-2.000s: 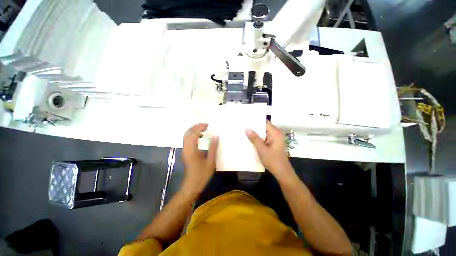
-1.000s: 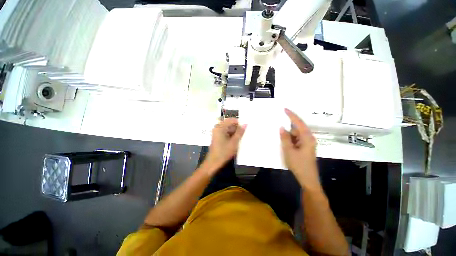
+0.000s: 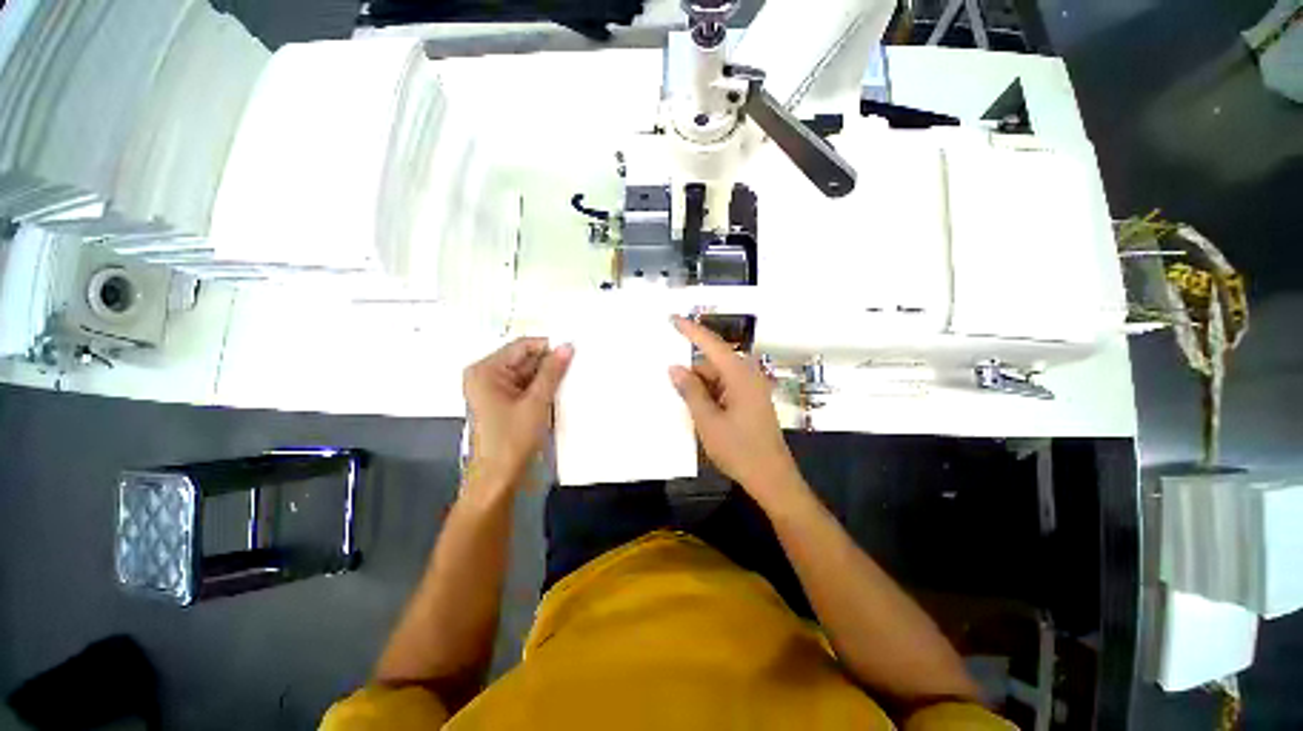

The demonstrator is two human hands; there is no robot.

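A white fabric panel (image 3: 623,407) lies at the near edge of the machine, its far end at the needle area (image 3: 672,257) and its near end hanging over the table edge. My left hand (image 3: 515,400) pinches its left edge between thumb and fingers. My right hand (image 3: 726,400) is on its right edge, thumb and forefinger at the cloth. The white sewing machine arm (image 3: 815,57) slants above, with a dark lever (image 3: 800,140) on its head. The panel's far edge is hard to tell against the white machine.
A tall fanned stack of white panels (image 3: 317,157) stands at left, beside a second white machine (image 3: 115,296). A black-and-chrome stool (image 3: 157,536) is on the floor at left. Small metal fittings (image 3: 1012,379) line the near right edge. White bundles (image 3: 1207,550) are at far right.
The panel and both hands have shifted left relative to the machine since one second ago. My hands stay at the panel's two sides. The whole view has also shifted slightly.
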